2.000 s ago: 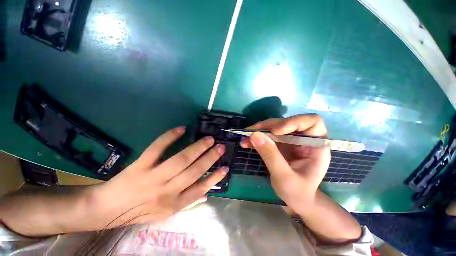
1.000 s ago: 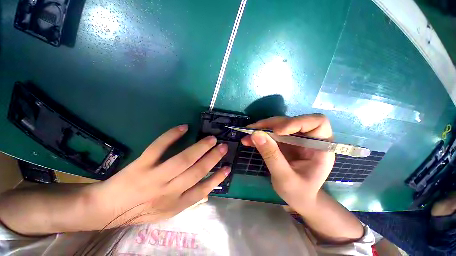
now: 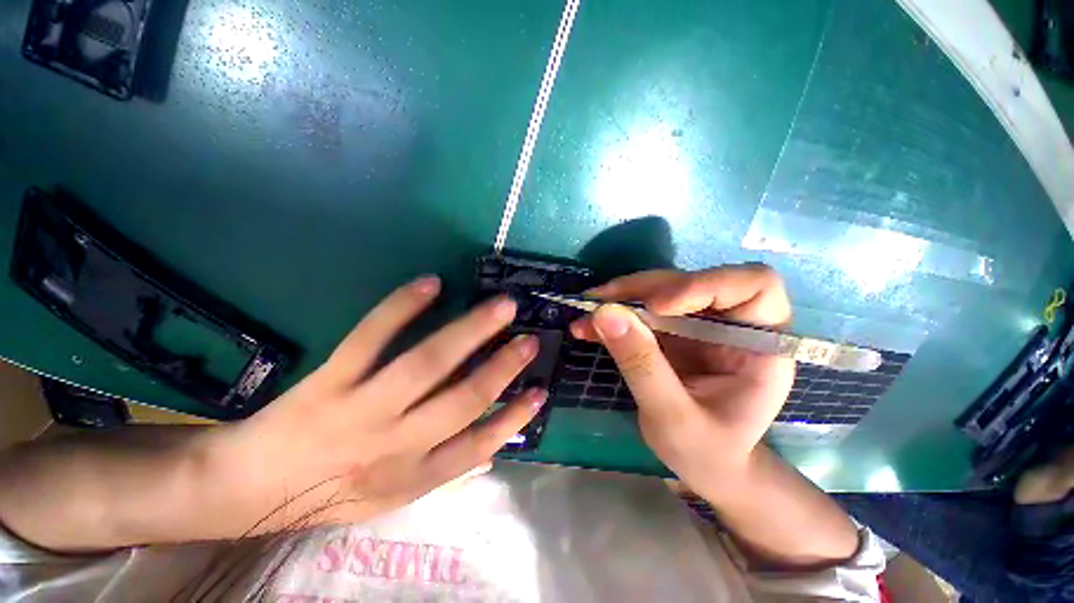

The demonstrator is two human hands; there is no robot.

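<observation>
A black phone housing (image 3: pixel 536 277) lies on the green bench in front of me, partly hidden under my hands. My left hand (image 3: pixel 412 395) lies over it with spread fingertips pressing on its left side and middle. My right hand (image 3: pixel 707 359) grips silver tweezers (image 3: pixel 730 337), whose tips point left and reach the upper part of the housing. Whether the tips hold a pad cannot be seen. A sheet of small black adhesive pads (image 3: pixel 842 392) in a grid lies to the right, partly under my right hand.
A housing with an open window (image 3: pixel 130 300) lies at left, another (image 3: pixel 88 41) at top left. More housings (image 3: pixel 1019 395) are stacked at far right. A clear sheet (image 3: pixel 872 250) lies on the bench. A white rail (image 3: pixel 1001 71) curves at upper right. A carton (image 3: pixel 24 406) is at lower left.
My left index fingertip has moved slightly up on the housing. The tweezers and right hand have shifted slightly right. The housings at left appear slightly farther left in view.
</observation>
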